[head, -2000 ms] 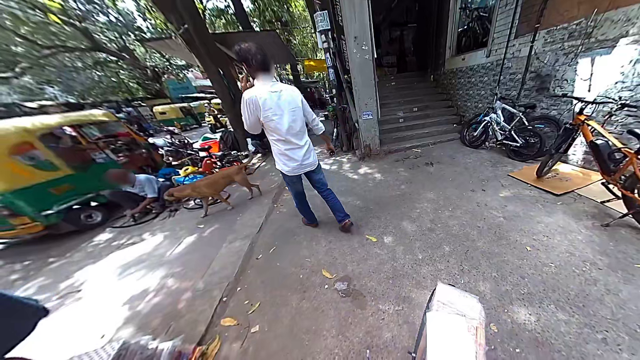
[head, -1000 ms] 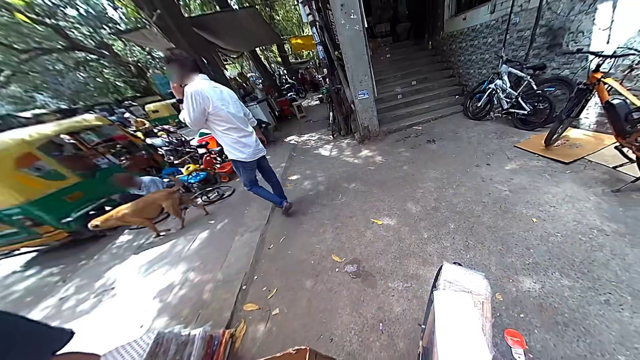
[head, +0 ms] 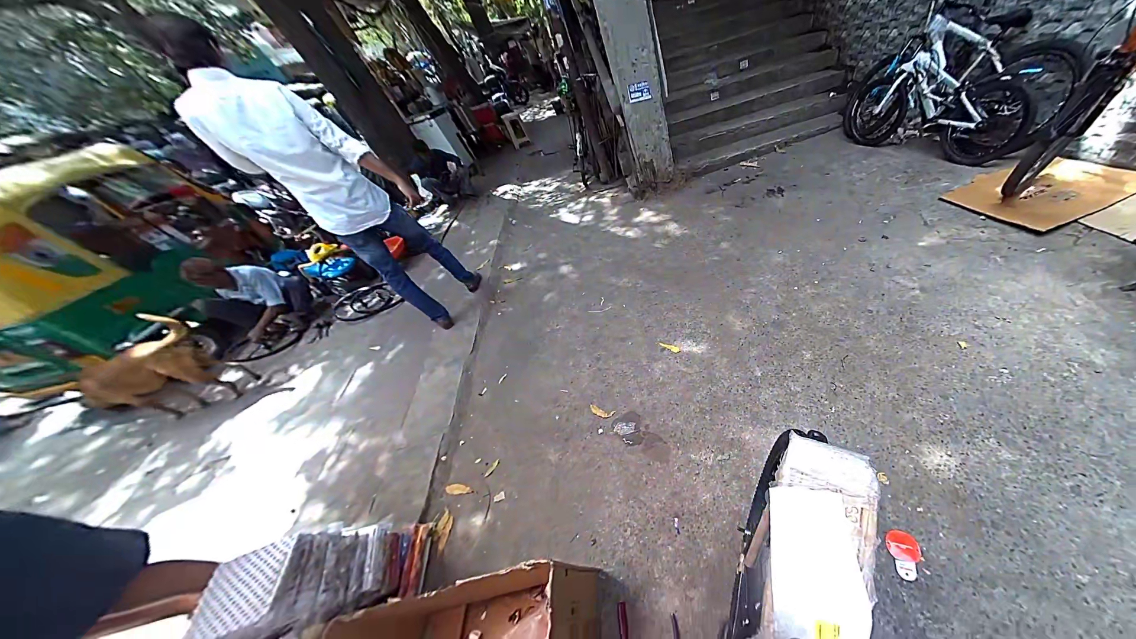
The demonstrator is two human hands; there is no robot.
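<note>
Neither of my hands shows in the head view. At the lower left, a bare arm (head: 164, 586) under a dark sleeve reaches in beside a row of plastic-wrapped packets (head: 302, 572); whose arm it is, I cannot tell. Right of the packets stands an open cardboard box (head: 568, 590), cut off by the bottom edge. A long package wrapped in clear plastic and white paper (head: 812, 541) lies along a black curved rim or tyre (head: 754, 532). Close to its right side, a small red and white scoop-like thing (head: 903, 550) rests on the pavement.
A person in a white shirt (head: 293, 151) stands by the kerb. Behind are a brown dog (head: 146, 373), a crouching person with a bicycle wheel (head: 248, 293) and a green and yellow auto-rickshaw (head: 89, 266). Steps (head: 754, 89), a pillar (head: 635, 98) and parked bicycles (head: 958, 89) line the far side.
The view has tilted down and come forward, bringing the box, packets and red scoop-like thing into sight. The dog has turned, its tail now raised toward the crouching person.
</note>
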